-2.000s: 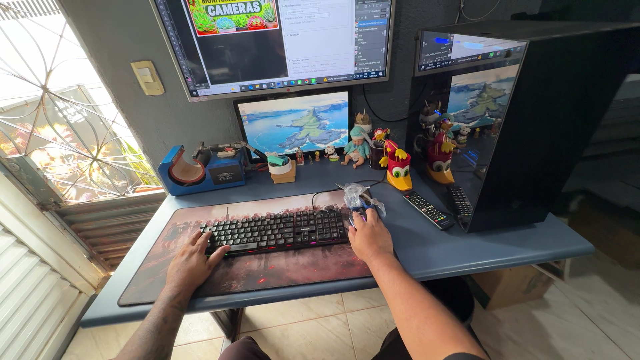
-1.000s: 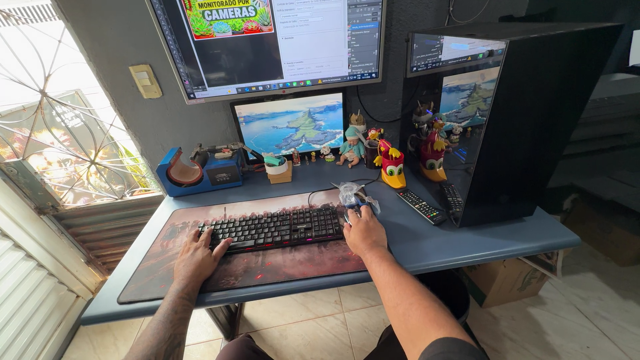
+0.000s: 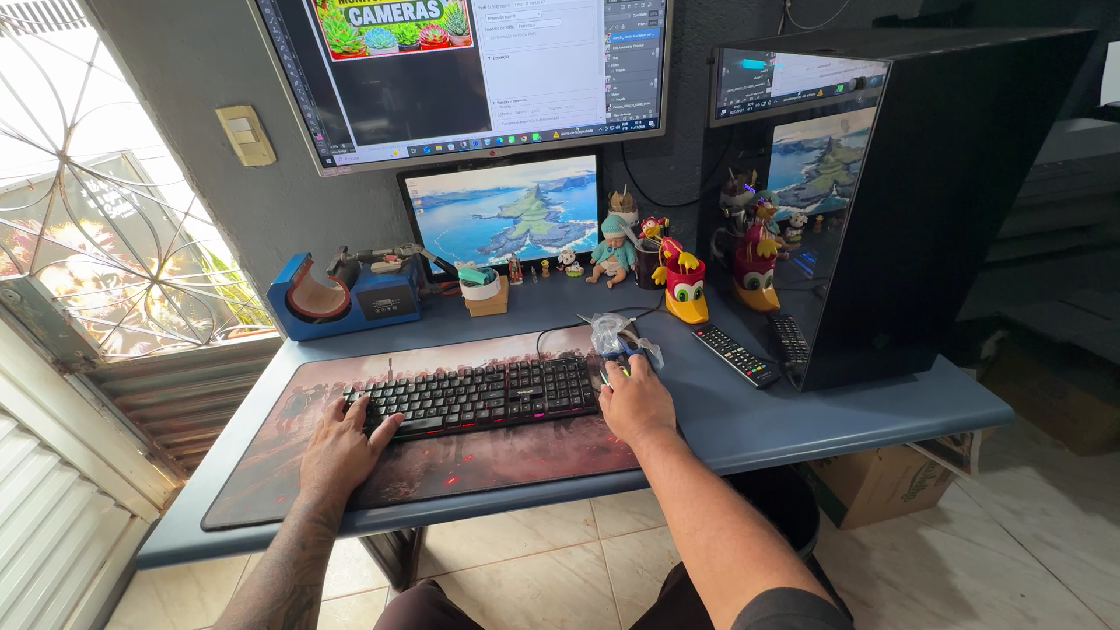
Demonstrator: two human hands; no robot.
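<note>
My left hand (image 3: 343, 446) rests at the left end of a black computer keyboard (image 3: 472, 394), its fingers apart on the keys and its thumb near the front edge. The keyboard lies on a dark reddish desk mat (image 3: 516, 464) and glows red between its keys. Off the keyboard's right end, my right hand (image 3: 637, 398) is closed over a computer mouse (image 3: 605, 374), most of which it hides. Clear crumpled plastic (image 3: 611, 332) and what seem to be scissors (image 3: 643, 350) lie just beyond the fingers.
A wall monitor (image 3: 394, 114) hangs above a smaller screen (image 3: 516, 214). Behind the mat stand a blue heat press (image 3: 350, 302), small figurines (image 3: 612, 254) and a red bird-shaped cup (image 3: 685, 284). A remote control (image 3: 735, 354) lies beside a large black computer case (image 3: 945, 201) on the right.
</note>
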